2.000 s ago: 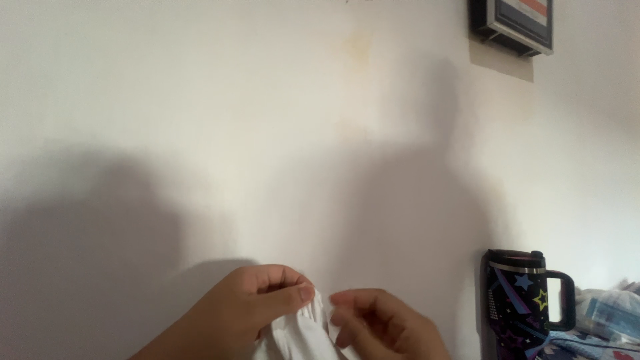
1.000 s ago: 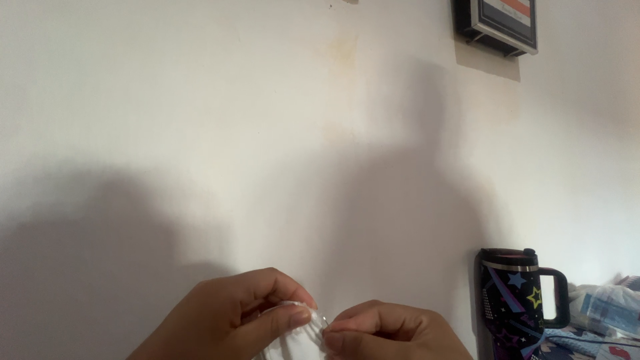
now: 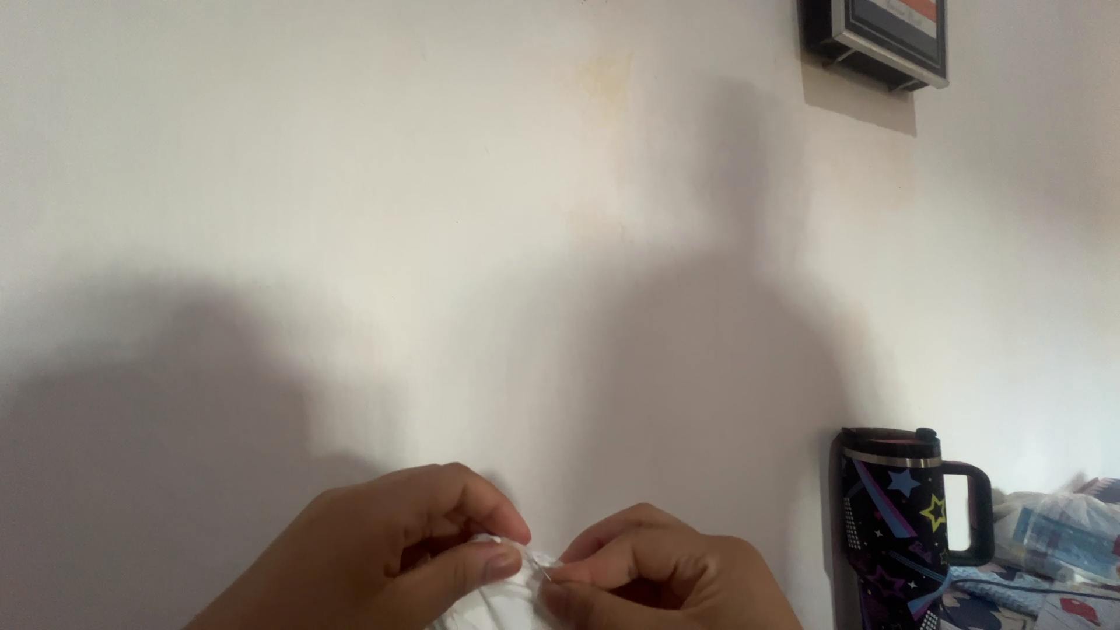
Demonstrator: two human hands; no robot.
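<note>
A bunched piece of white fabric is at the bottom middle of the head view, its lower part cut off by the frame edge. My left hand pinches its upper edge between thumb and index finger. Close on the right, my right hand has thumb and index finger pressed together on a thin, shiny needle-like piece at the cloth's edge. Only a short length of that piece shows; the rest is hidden by the fingertips.
A black tumbler with star patterns and a handle stands at the right against the pale wall. Behind it lie a clear plastic bag, patterned cloth and a dark cord. A framed item hangs at the upper right.
My right hand, apart from the cloth two seconds ago with its fingers looser, is now at the cloth's edge beside my left fingertips. My left hand keeps its pinch on the fabric.
</note>
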